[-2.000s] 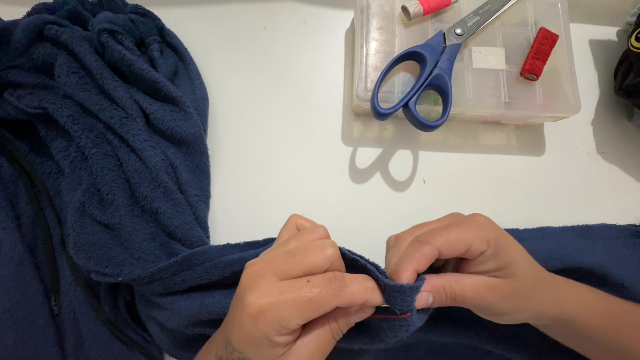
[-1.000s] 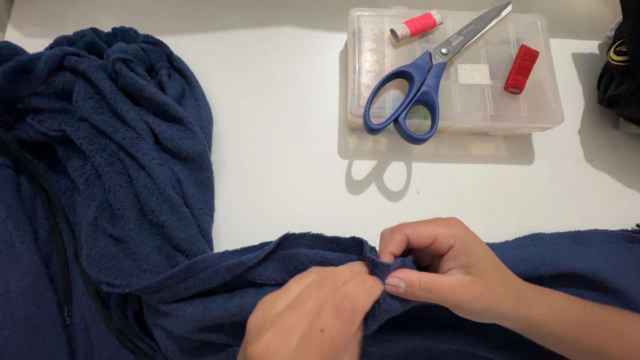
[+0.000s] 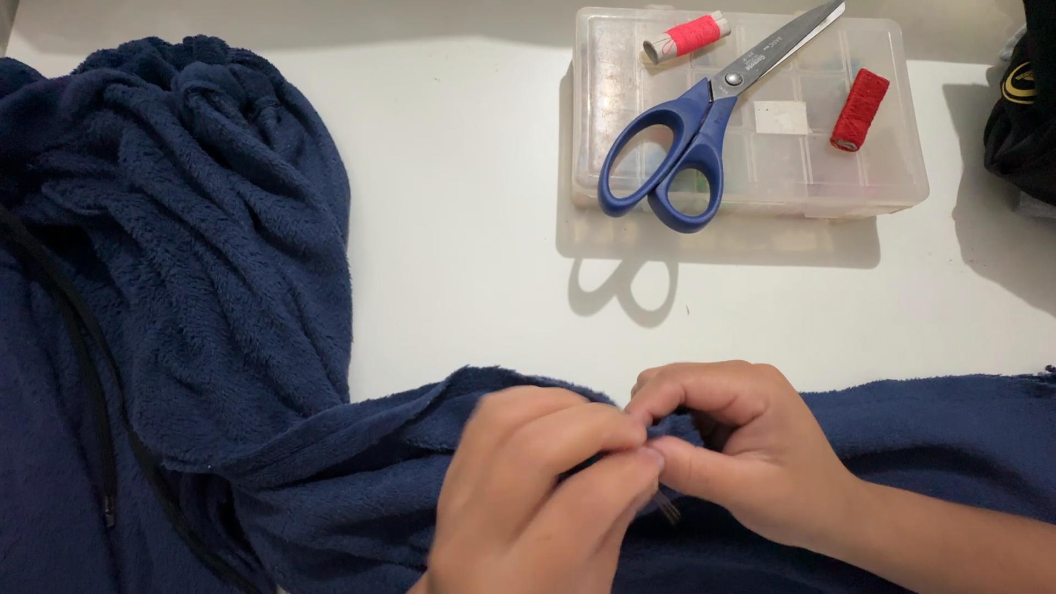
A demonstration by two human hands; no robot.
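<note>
Navy fleece fabric (image 3: 239, 214), apparently a garment with a black drawcord (image 3: 107, 363), spreads over the left side and along the bottom. My left hand (image 3: 544, 487) is pinched at the fabric's edge, its fingertips meeting those of the right. My right hand (image 3: 734, 437) grips the same folded edge between thumb and index finger. A small, thin, dark blurred thing shows just below the fingertips; I cannot tell what it is. Whatever lies between the touching fingertips is hidden.
Beyond the hands, a clear plastic compartment box (image 3: 874, 186) stands on the white table (image 3: 445, 247). On its lid lie blue-handled scissors (image 3: 701, 140), a pink thread spool (image 3: 693, 37) and a red thread spool (image 3: 860, 110). A black item (image 3: 1023, 132) is at the right edge.
My left hand has shifted and turned, its back now facing up and its fingertips against those of the right. The red stitch line seen on the fabric two seconds ago is out of sight.
</note>
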